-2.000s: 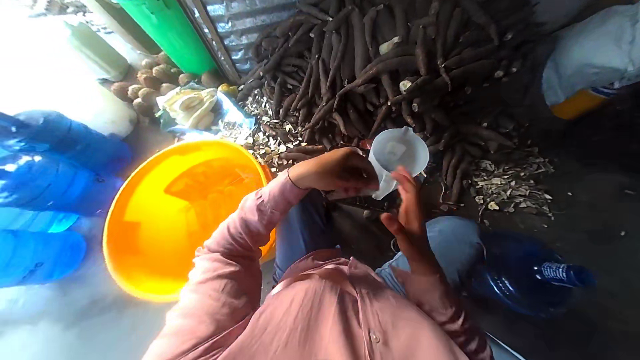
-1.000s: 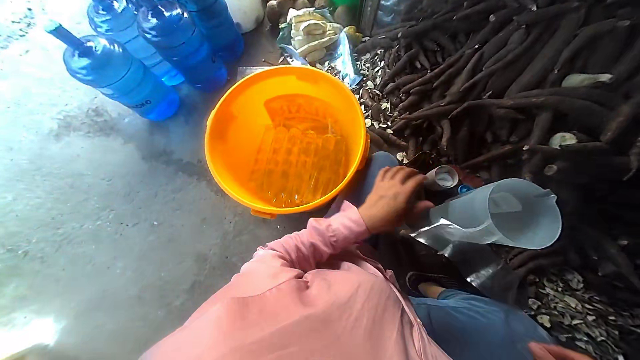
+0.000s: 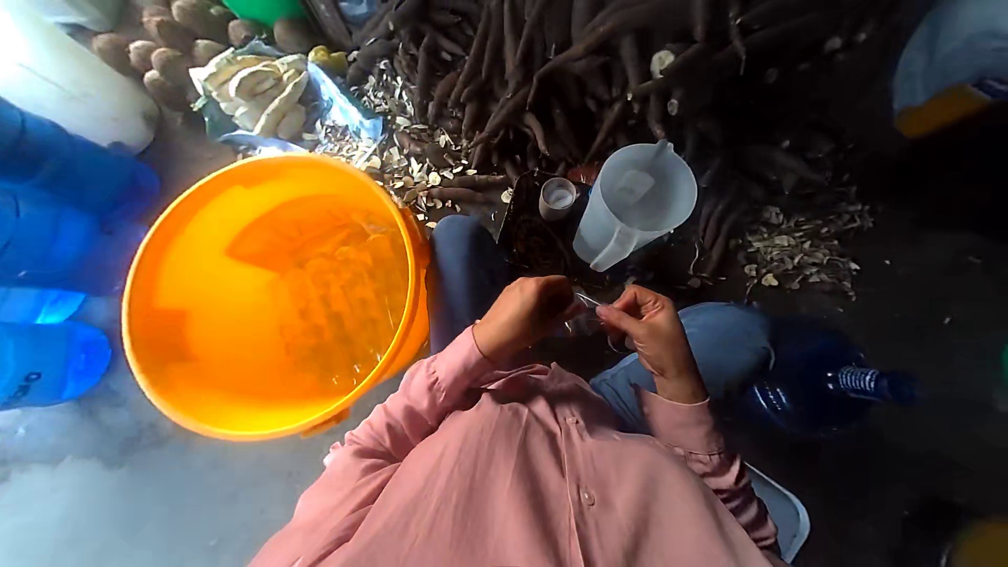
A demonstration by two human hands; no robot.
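In front of my chest, my left hand [image 3: 529, 316] and my right hand [image 3: 652, 335] each pinch a thin, clear plastic piece [image 3: 587, 301], which looks like the top of a small bag; its lower part is hard to see. Just beyond them a translucent plastic pitcher [image 3: 614, 206] stands with its handle toward me. A small whitish cup [image 3: 557, 197] is left of the pitcher, on a dark patterned surface. At my left side, a large orange plastic tub [image 3: 197, 315] holds clear packets [image 3: 342, 295] lying in rows.
A heap of long brown roots [image 3: 551, 71] lies ahead, with dry peelings [image 3: 803, 248] around it. Blue water jugs [image 3: 47, 354] line the far left; another dark blue jug [image 3: 819, 382] lies at right. Peeled roots [image 3: 260, 90] sit on plastic beside coconuts [image 3: 169, 67].
My left hand has come away from beside the cup, and both hands now meet at the clear plastic. The pitcher, held between my hands two seconds ago, stands free of them. The view has swung.
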